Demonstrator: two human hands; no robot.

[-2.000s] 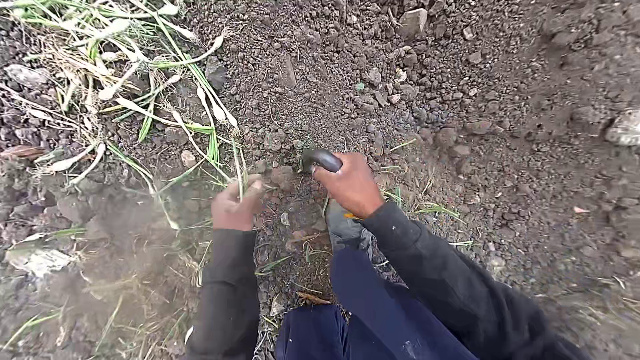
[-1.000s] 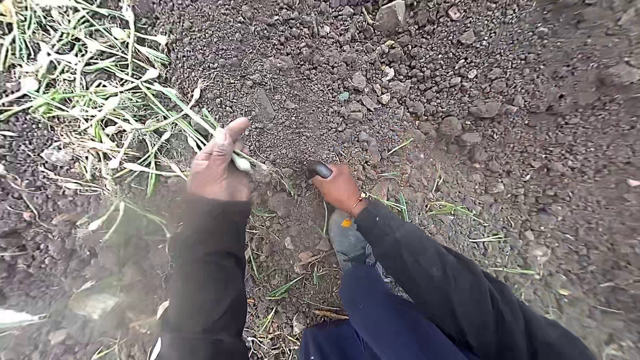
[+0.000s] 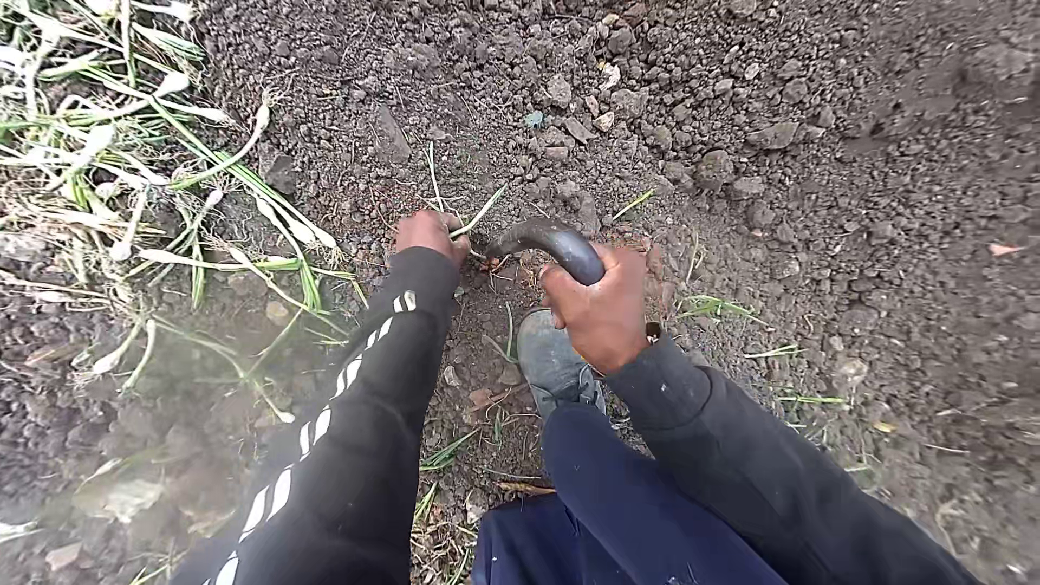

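My left hand [image 3: 431, 234] is low at the soil, its fingers closed around a green onion plant [image 3: 481, 211] whose leaves stick out to the upper right. My right hand [image 3: 605, 301] grips a dark curved tool, perhaps a horn [image 3: 561, 244], whose tip points left and rests at the soil close to my left fingertips. The tip's exact contact with the ground is hard to make out. A heap of pulled green onion plants [image 3: 97, 142] with pale bulbs and roots lies at the upper left.
Loose soil with stones [image 3: 715, 169] spreads across the top and right. My grey shoe [image 3: 556, 353] stands just below the right hand. Bits of green leaf [image 3: 715, 309] lie to the right, and a pale stone [image 3: 130, 497] lies at the lower left.
My left hand was palm up with a bulb plant a second ago; now it is turned down at the soil beside the curved tool. More of the curved tool shows now.
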